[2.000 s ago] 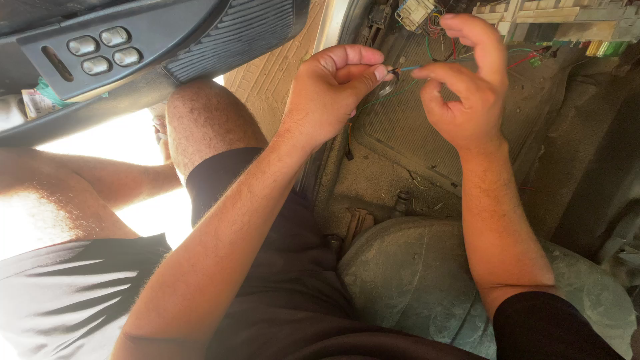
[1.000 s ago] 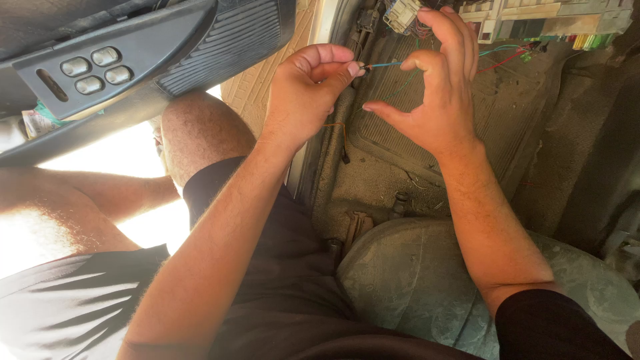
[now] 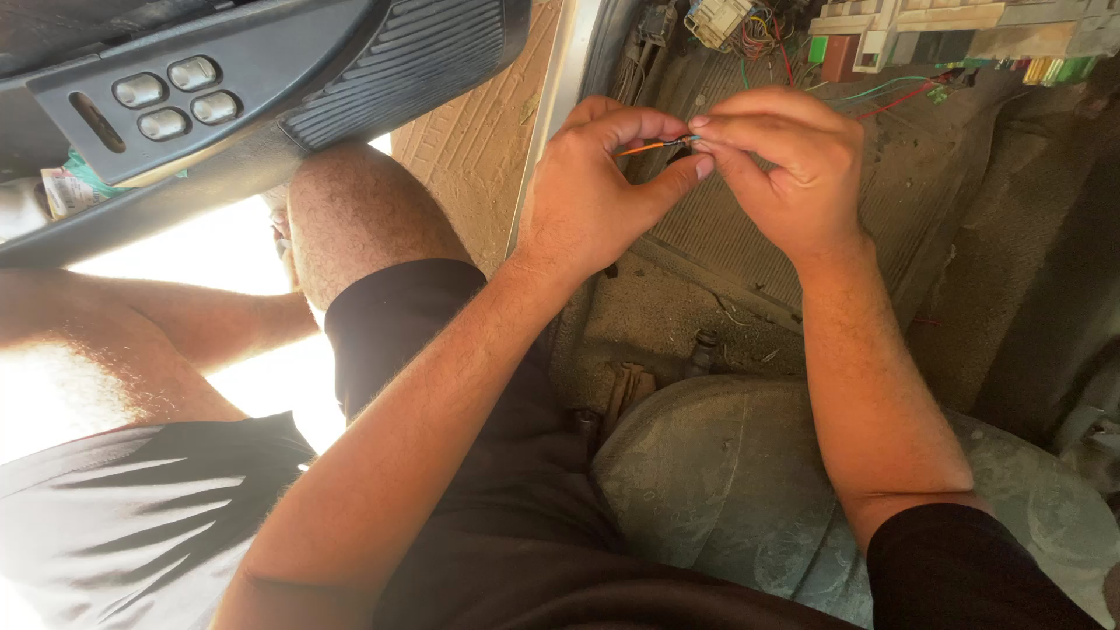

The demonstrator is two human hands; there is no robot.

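In the head view my left hand point(image 3: 604, 179) pinches thin wires with dark ends, and an orange wire point(image 3: 643, 149) runs out between its fingers. Right against it, my right hand point(image 3: 783, 162) has thumb and fingertips closed on a blue wire point(image 3: 693, 137) at the same spot. The exact join between the wires is hidden by fingertips. Beyond the hands hang a green wire point(image 3: 884, 89) and a red wire point(image 3: 901, 101). A pale multi-wire connector point(image 3: 717, 21) with a bundle of coloured wires lies above them.
A fuse box point(image 3: 962, 31) with coloured parts is at the upper right. The car door panel point(image 3: 219, 105) with window switches stands at the left, over the door sill point(image 3: 556, 96). Below lie a ribbed floor mat point(image 3: 744, 236) and a dusty seat point(image 3: 744, 472). Another person's leg point(image 3: 114, 350) shows at the left.
My right hand, spread apart from the left one a second ago, has come in with its fingertips together at the wires. My left hand keeps its pinch.
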